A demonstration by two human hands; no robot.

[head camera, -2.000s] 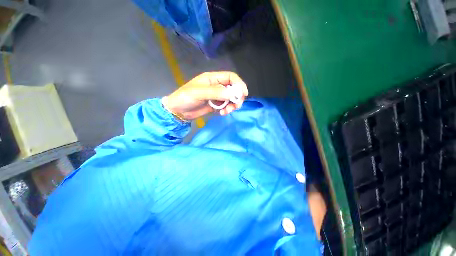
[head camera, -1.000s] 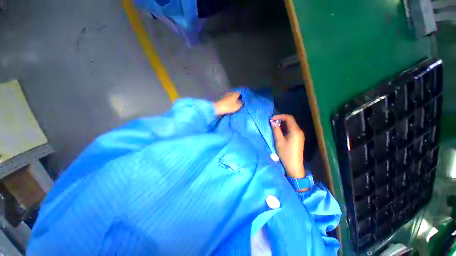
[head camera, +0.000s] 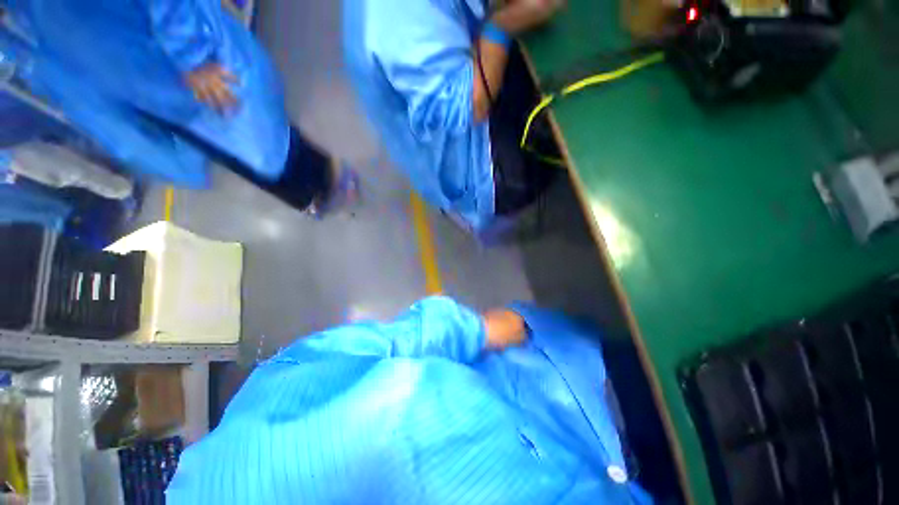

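Observation:
My left hand [head camera: 505, 329] is small and slightly blurred at the edge of my blue smock [head camera: 394, 424], below the middle of the view. Its fingertips are hidden by the cloth, so I cannot tell what they hold. My right hand is not in view. The black tray [head camera: 729, 404] with square pockets lies on the green bench [head camera: 660, 276] at the lower right, cut off by the picture's edge.
A person in a blue smock [head camera: 414, 99] is at the bench ahead. Another person [head camera: 227, 118] is in the aisle at upper left. A black device [head camera: 749, 49] with a red light and yellow cable [head camera: 601, 81] is on the bench. A shelf with a pale box [head camera: 202, 286] is at left.
The view has swung up, showing both people and the black device. My right hand, seen at the smock a second ago, has left the picture. My left hand stays at the smock.

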